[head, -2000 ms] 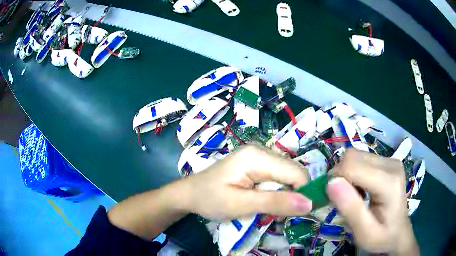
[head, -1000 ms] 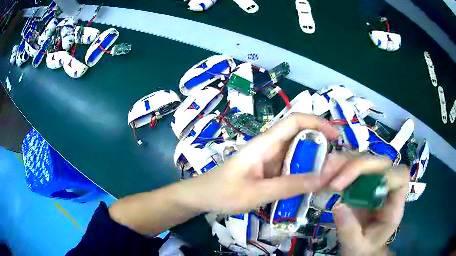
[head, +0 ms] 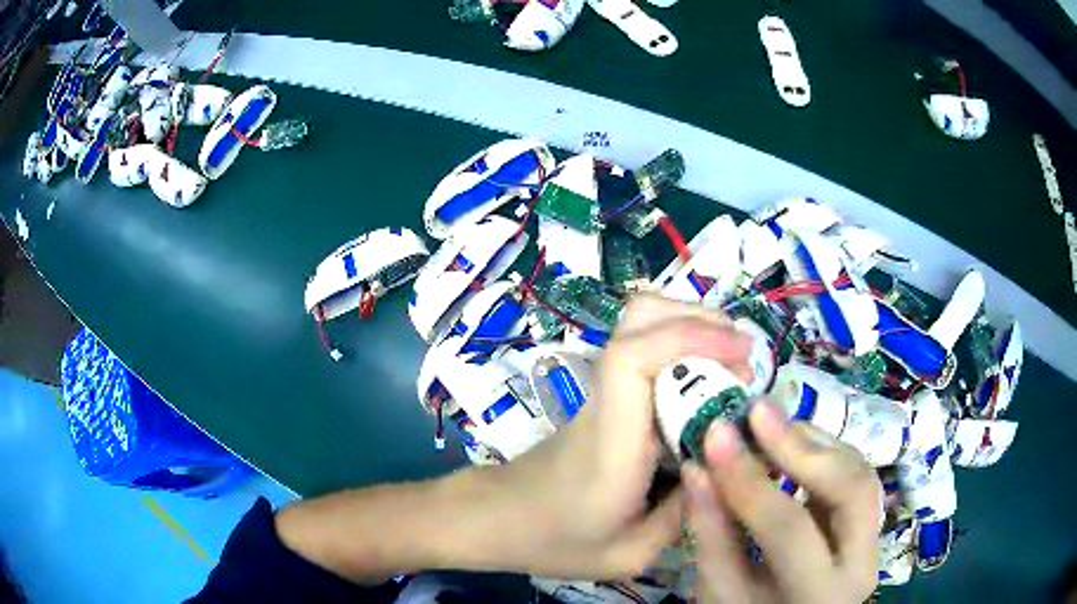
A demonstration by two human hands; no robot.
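Observation:
My left hand (head: 614, 437) is closed around a white housing shell (head: 685, 389), whose rounded end with a dark slot and a round hole faces the camera. My right hand (head: 785, 496) has its fingertips on a green circuit board (head: 713, 422) at the shell's open edge. The board sits at or partly in the shell end; how deep I cannot tell. The rest of the shell is hidden by my hands. Both hands are above a large heap of partly assembled units (head: 484, 189) with blue batteries, red wires and green boards.
A smaller heap of units (head: 175, 179) lies at the far left of the dark green worktop. A grey rail (head: 472, 104) divides it from the belt, which carries cover plates (head: 783, 61) and a wired unit (head: 957, 115). A blue stool or bin (head: 130, 413) stands at lower left.
My left hand has turned the shell from its open blue side to its slotted end. My right hand has brought the green board from the right against that end. Belt parts have shifted right.

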